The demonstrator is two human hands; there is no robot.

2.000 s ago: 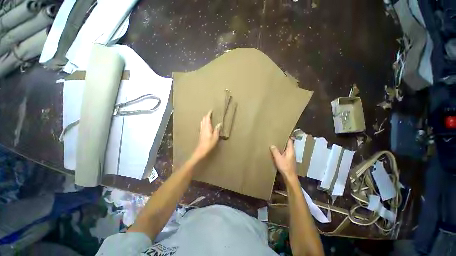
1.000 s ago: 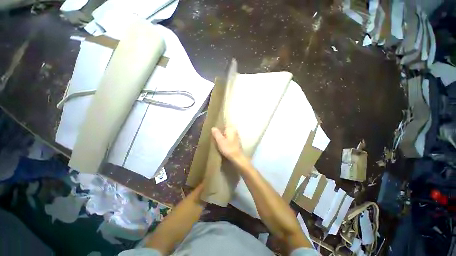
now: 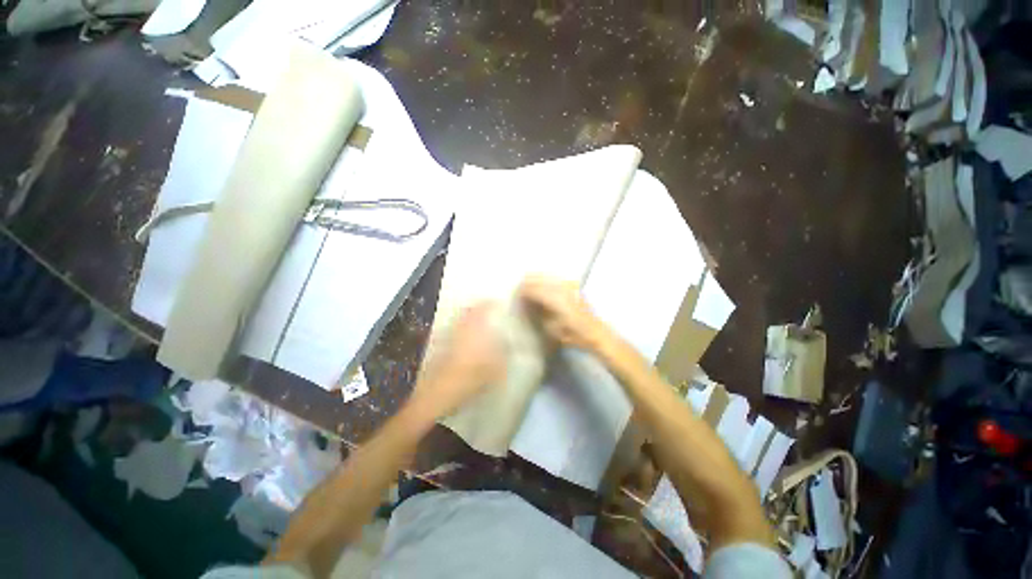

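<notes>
In front of me a pale tan sleeve panel [image 3: 549,215] lies folded over on a white stack [image 3: 645,266], whose curved edge shows at the right. My left hand [image 3: 466,356], blurred, is on or just over the lower left of the folded panel. My right hand [image 3: 555,311], partly blurred, is at its middle with the fingers bent. Whether either hand grips the cloth cannot be told. The small strip seen earlier on the panel is hidden.
At left a beige roll [image 3: 255,221] lies on a white panel stack [image 3: 328,294] with a looped cord [image 3: 368,217]. At right are a small cardboard box [image 3: 794,362], white and tan small pieces [image 3: 764,452] and tangled strips [image 3: 832,481]. White scraps [image 3: 255,452] lie below the table edge.
The flat tan panel has been lifted and folded over to the left, and now lies lower and flatter. My left hand has come from under the fold to its top side. The view has shifted.
</notes>
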